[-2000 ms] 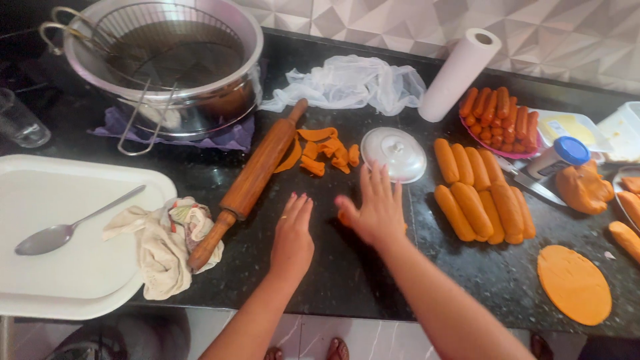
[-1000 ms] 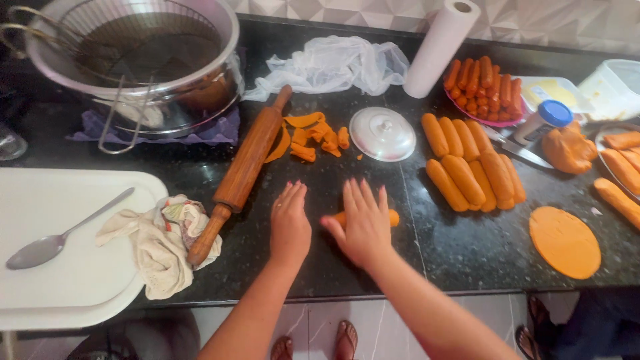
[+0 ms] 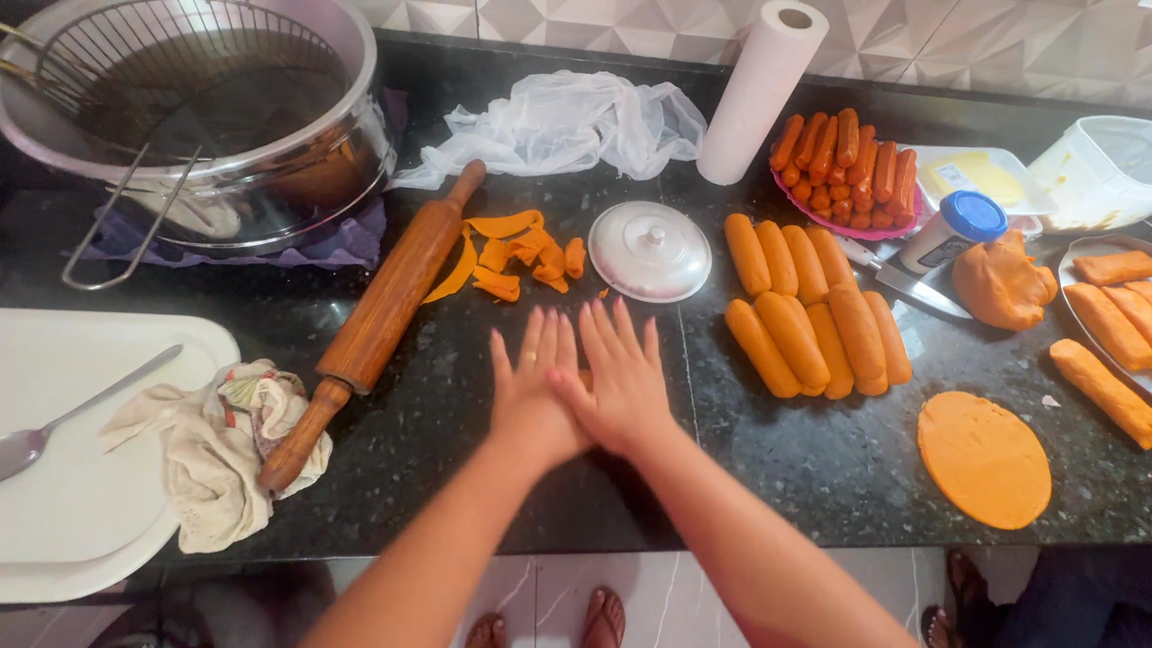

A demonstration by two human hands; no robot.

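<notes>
My left hand [image 3: 537, 391] and my right hand [image 3: 621, 378] lie flat, palms down and side by side, with the right thumb over the left hand. Between them a small bit of an orange dough roll [image 3: 586, 379] shows; the rest is hidden beneath. Just beyond are a round metal lid [image 3: 650, 256] and orange dough scraps [image 3: 531, 252]. A wooden rolling pin [image 3: 387, 306] slants to the left. On the right, several finished dough rolls [image 3: 792, 337] lie in two rows, near a flat dough disc [image 3: 984, 461] and a dough lump [image 3: 1005, 281].
At back left stands a large metal pot [image 3: 243, 193] of dark liquid with a wire basket. A white tray [image 3: 81, 360] and a cloth [image 3: 211, 459] lie left. Sausages [image 3: 850, 171], a paper towel roll [image 3: 760, 94], a knife [image 3: 922, 291] and a blue-lidded jar [image 3: 949, 234] are at the right. Another person's foot [image 3: 963, 576] shows below.
My hands, apart one second ago, have come together over the dough roll, which stuck out from under my right hand then.
</notes>
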